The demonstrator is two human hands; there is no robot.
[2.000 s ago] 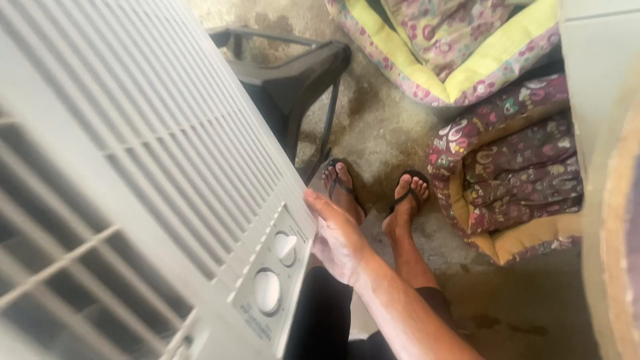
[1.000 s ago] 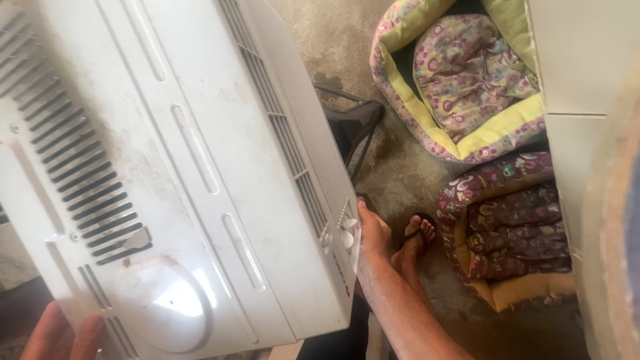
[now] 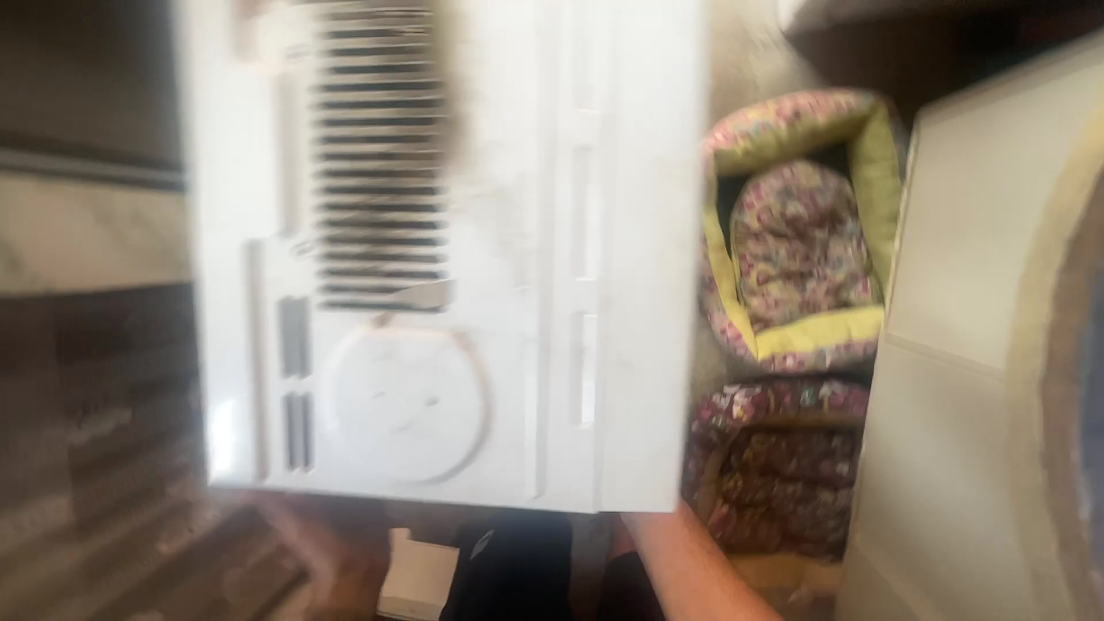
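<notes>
A white window air conditioner [image 3: 509, 259] fills the middle of the head view, held up before me with its slotted, dirt-marked side facing the camera. Black vent slots run down that side above a round embossed disc. My left hand [image 3: 297, 526], blurred, is at the lower left edge of the casing, its fingers hidden behind or beneath it. At the lower right corner, my right hand [image 3: 642, 520] is almost wholly hidden by the casing; mainly the wrist and forearm show. The front grille and knobs are out of sight.
A yellow-edged floral pet bed [image 3: 819, 336] and a dark patterned pet bed [image 3: 785, 401] lie on the floor at right. Beside them stands a pale panelled surface [image 3: 940, 414]. At left are a light ledge [image 3: 86, 233] and a dark, blurred slatted surface [image 3: 112, 431].
The air conditioner has turned from its slant, so its slotted side faces me squarely; its front grille and knobs have gone from view. My right hand, visible before, is now mostly behind the casing.
</notes>
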